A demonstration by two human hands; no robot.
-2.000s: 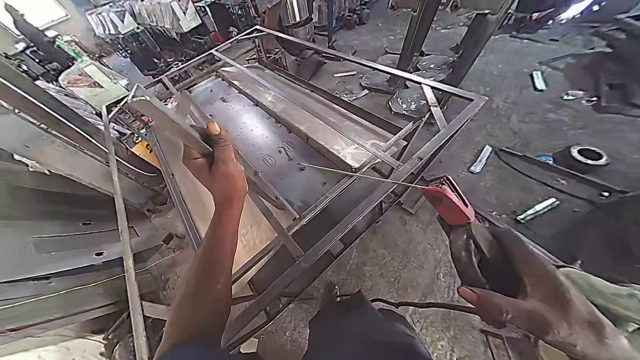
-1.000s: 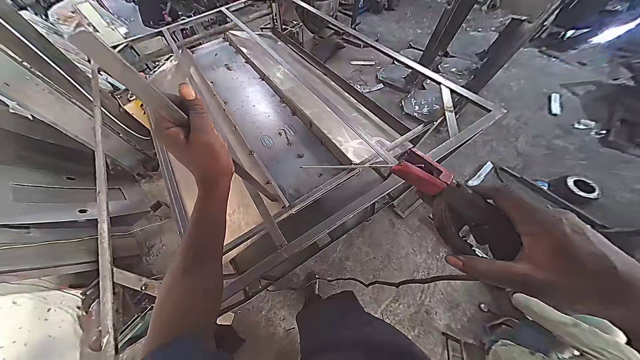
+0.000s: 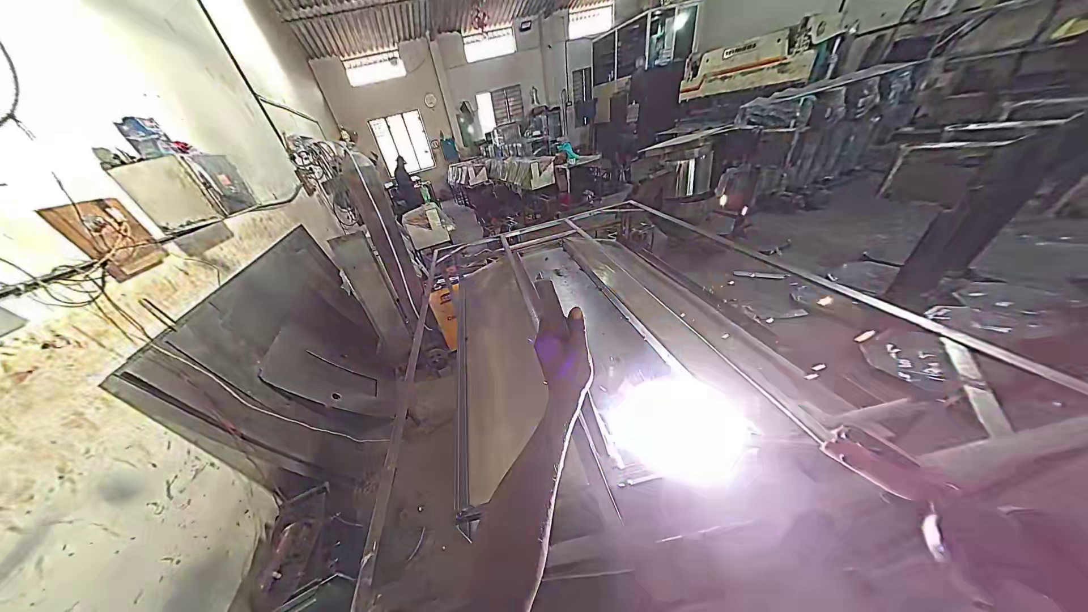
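Observation:
My left hand (image 3: 563, 348) grips a flat metal piece (image 3: 549, 297) above the metal frame (image 3: 722, 246). A blinding white welding arc (image 3: 680, 429) burns just right of my left forearm, over the frame's near part. At the right, a red electrode holder (image 3: 884, 467) points toward the glare. My right hand (image 3: 994, 544) is around its handle, dim and blurred in purple haze. The electrode is hidden by the light. Sheet metal panels (image 3: 506, 374) lie within and below the frame.
Large metal sheets (image 3: 255, 340) lean against the left wall, with a cable (image 3: 255, 404) across them. A dark steel post (image 3: 952, 221) stands at the right. Scraps (image 3: 761, 274) lie on the floor, and a yellow box (image 3: 444, 314) stands behind the frame.
A bright arc has appeared, with sparks and purple haze. My left hand still grips the metal piece, and my right hand still grips the holder. The view has tilted up strongly.

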